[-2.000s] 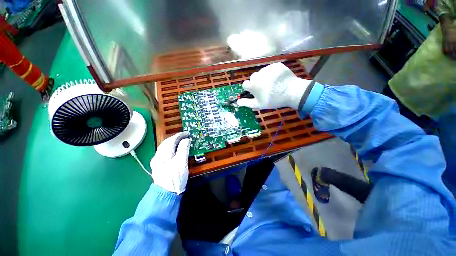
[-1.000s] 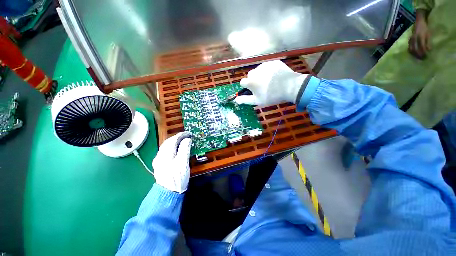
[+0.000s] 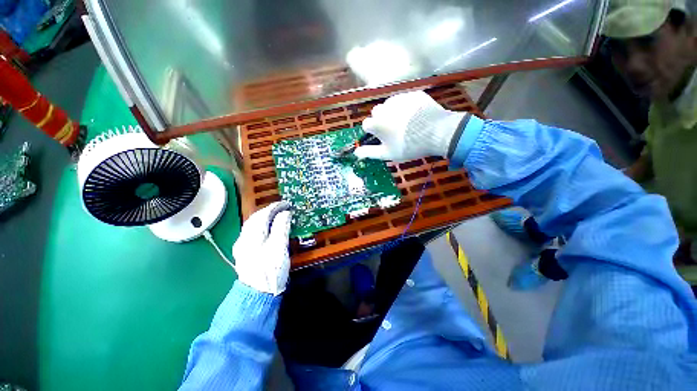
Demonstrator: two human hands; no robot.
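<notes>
A green circuit board [image 3: 306, 187] lies on the orange-brown slotted grate [image 3: 451, 197], its face with silvery dots and rows up. My gloved right hand [image 3: 413, 128] is closed on the cutters [image 3: 368, 140], which show only a small red-and-black part. Their dark jaws are over the board's upper middle. My gloved left hand [image 3: 262, 248] holds the board's lower left edge, thumb at the edge and fingers partly hidden. Pale connectors sit along the board's near edge.
A clear shield [image 3: 267, 46] stands tilted above the grate. A white desk fan [image 3: 141, 187] stands left on the green mat [image 3: 99, 305]. A thin blue cord [image 3: 416, 208] crosses the grate's right part. A person in a cap and yellow-green clothing [image 3: 672, 153] is at the right.
The cutters and my right hand have shifted slightly left over the board. The left hand and board look the same. The person at right now shows head and cap, bent lower.
</notes>
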